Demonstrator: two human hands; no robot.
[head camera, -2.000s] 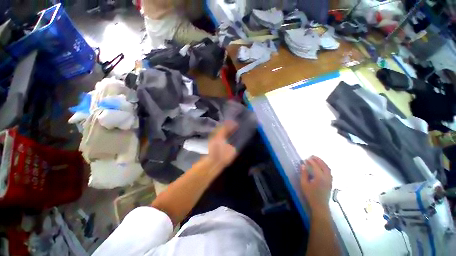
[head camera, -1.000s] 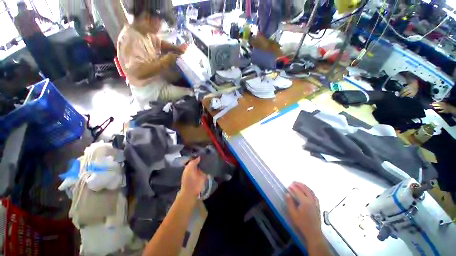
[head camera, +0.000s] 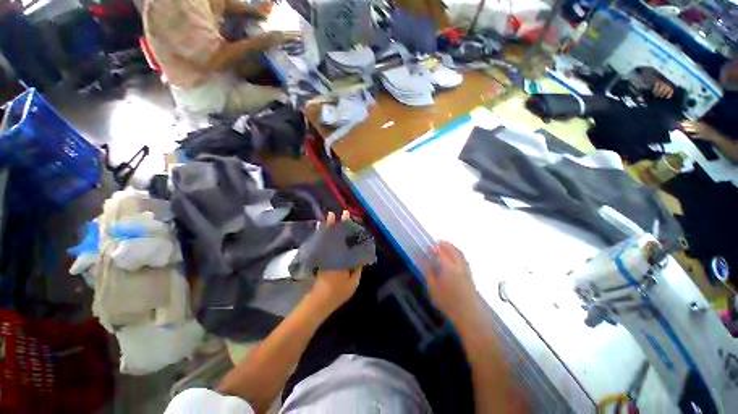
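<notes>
My left hand (head camera: 336, 279) is closed on a dark grey fabric piece (head camera: 336, 247), between the heap and the table's front edge. Its fingertips show above the cloth. A small white patch shows beside the piece. The heap of dark grey cut pieces (head camera: 218, 202) lies to the left on a low support. My right hand (head camera: 449, 271) rests at the front edge of the white sewing table (head camera: 437, 194), with nothing seen in it; its fingers look slightly bent and apart. A dark grey garment panel with light parts (head camera: 550, 182) lies on the table beyond.
A white sewing machine (head camera: 639, 283) stands at the right. Pale cut parts (head camera: 405, 81) lie on a brown table (head camera: 388, 129) beyond. Beige and white cloth (head camera: 142, 283), a blue basket (head camera: 48, 154) and a red basket (head camera: 48, 364) are at left. A person (head camera: 190, 48) sits beyond; black fabric lies far right.
My left hand has drawn the dark grey piece from the heap's edge towards the table, where it now spreads over the fingers. My right hand stays at the table edge. The view has shifted.
</notes>
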